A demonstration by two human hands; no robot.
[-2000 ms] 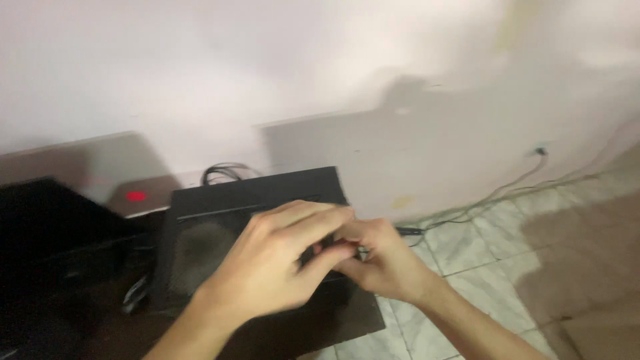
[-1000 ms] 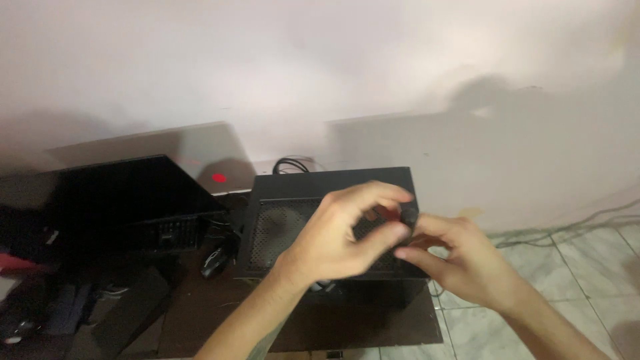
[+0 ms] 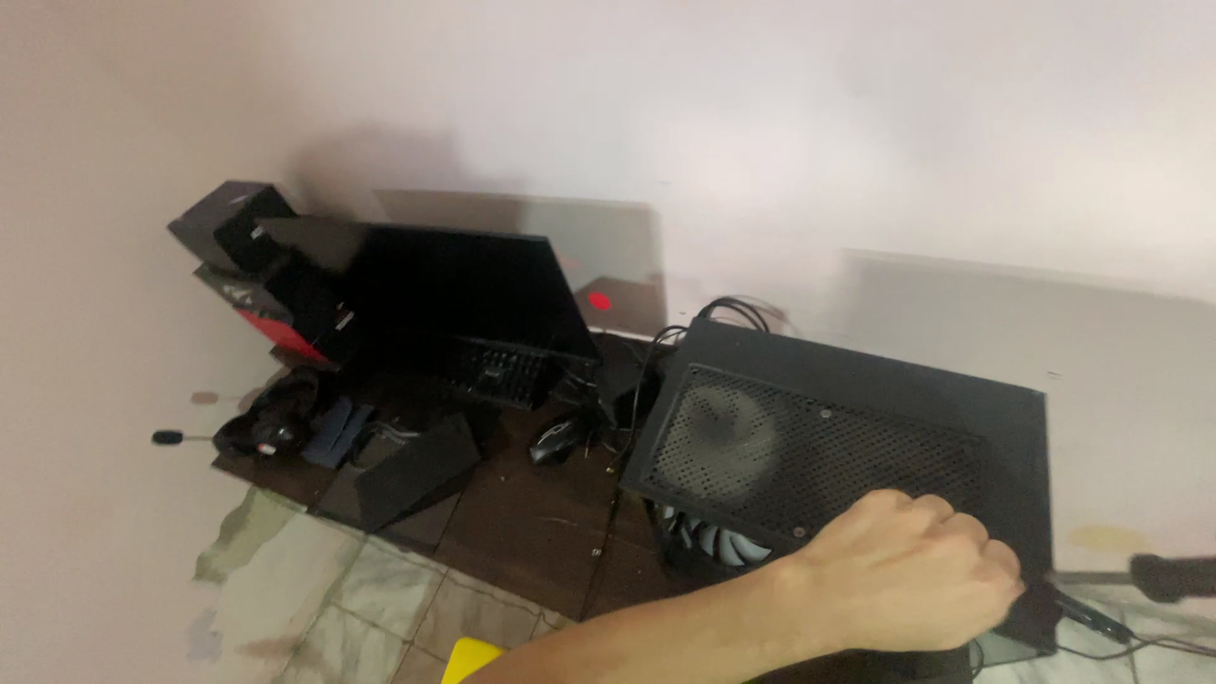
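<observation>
A black computer case lies with its perforated mesh panel up, and part of a fan with pale blades shows below its near edge. My left hand is over the right near part of the case, back up, fingers curled in; the palm and anything in it are hidden. Just right of that hand, a thin grey shaft with a black grip, perhaps a screwdriver, enters from the right edge. My right hand is out of view.
Left of the case are a computer mouse, a keyboard and a dark monitor. Boxes, a headset with a microphone and a black panel-like object are farther left. A yellow object shows at the bottom; cables run right.
My hands were together over the case, fingers around a small dark and red thing; now they are apart, my right hand out of view. The view has swung left.
</observation>
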